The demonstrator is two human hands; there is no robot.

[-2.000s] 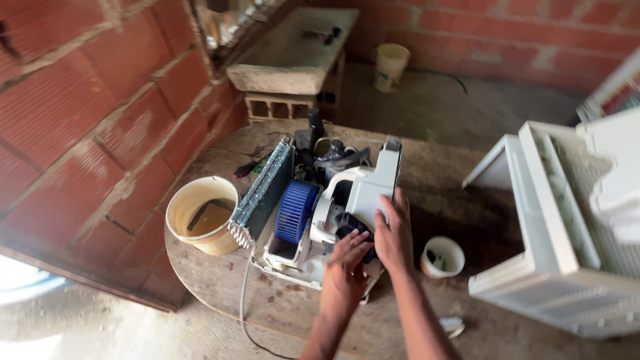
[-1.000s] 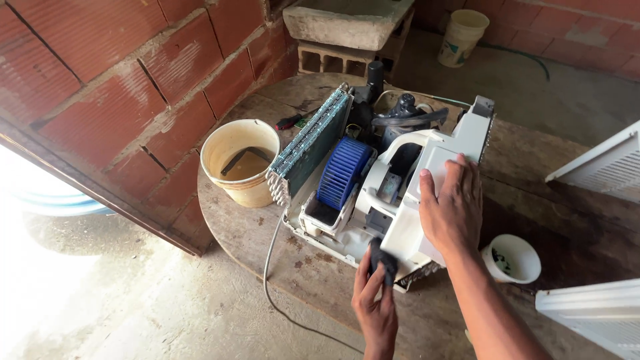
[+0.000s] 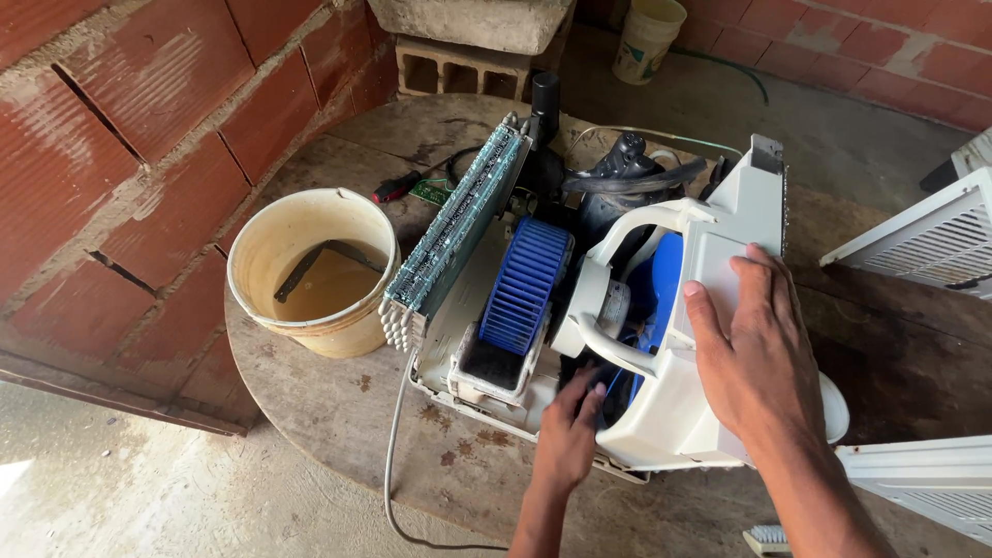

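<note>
An air conditioner chassis, its outer case off, lies on a round wooden table. My right hand (image 3: 748, 341) rests with spread fingers on the white plastic fan shroud (image 3: 701, 267). My left hand (image 3: 572, 426) reaches to the shroud's lower near edge; its fingertips are in shadow beside black parts, and whether they grip anything is unclear. Inside the shroud shows a blue fan (image 3: 665, 279), with the motor (image 3: 614, 310) at its left. Left of that stand a blue blower wheel (image 3: 527, 283) and a finned coil (image 3: 461, 221). The black compressor (image 3: 612, 205) sits behind.
A bucket of murky water (image 3: 318, 318) stands left of the coil. Behind lie a screwdriver (image 3: 397, 187) and a green circuit board (image 3: 434, 192). A grey cable (image 3: 397, 449) hangs over the table's near edge. White louvred panels (image 3: 930, 232) are at right, a brush (image 3: 767, 539) at bottom.
The shroud has tilted, and the blue fan inside now shows. My left hand has left the black piece at the shroud's near corner and is at its lower left edge. The view has moved closer.
</note>
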